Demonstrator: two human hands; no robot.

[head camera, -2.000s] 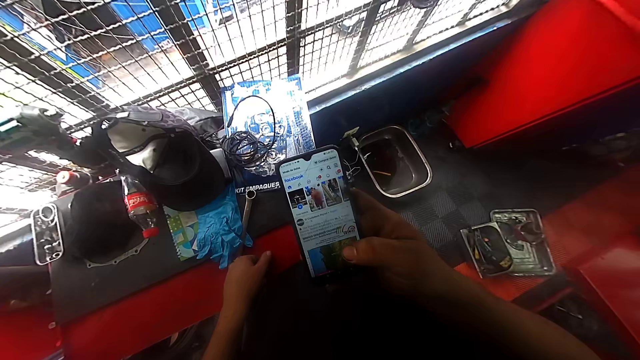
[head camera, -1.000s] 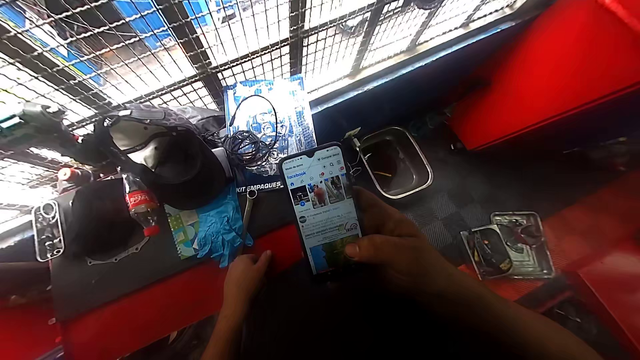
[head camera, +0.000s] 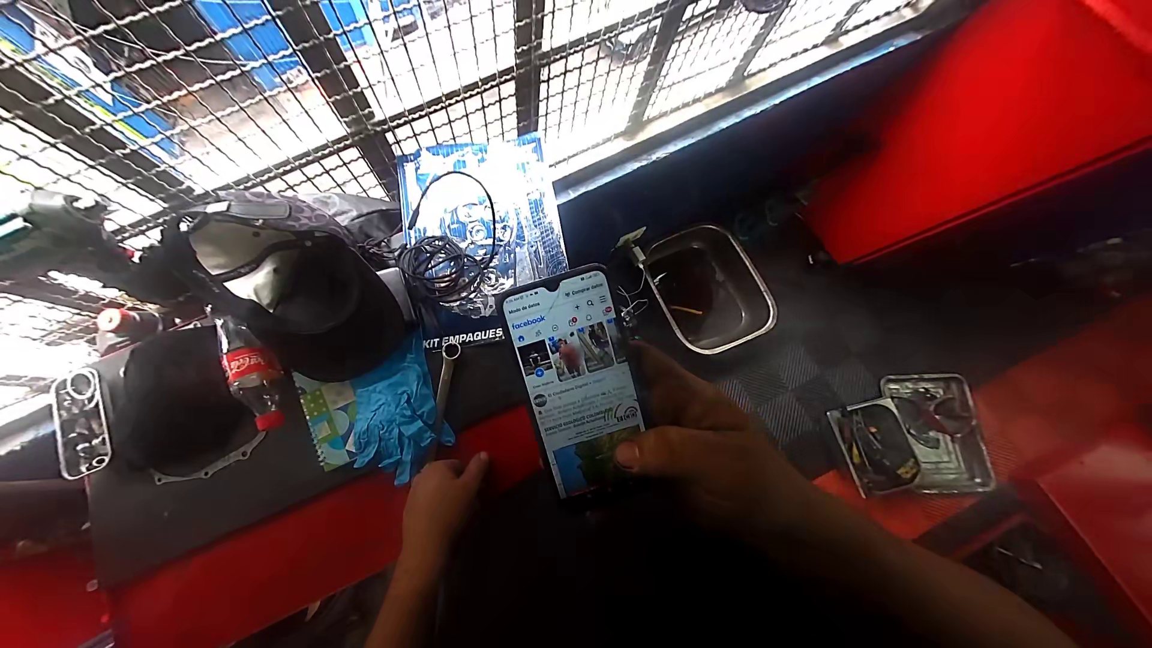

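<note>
My right hand holds a smartphone upright near the middle of the view, its thumb on the lit screen, which shows a feed of pictures and text. My left hand rests at the bench's front edge, left of the phone, with nothing seen in it. Just above it a ring-ended wrench lies beside blue disposable gloves. The gloves lie partly over a patterned notebook. Behind the phone are a blue gasket-kit package and a coiled black cable.
A Coca-Cola bottle, a dark cap and a gasket are at the left. A metal basin stands right of the phone. Metal trays with small parts sit further right. A wire-mesh grille runs behind the bench.
</note>
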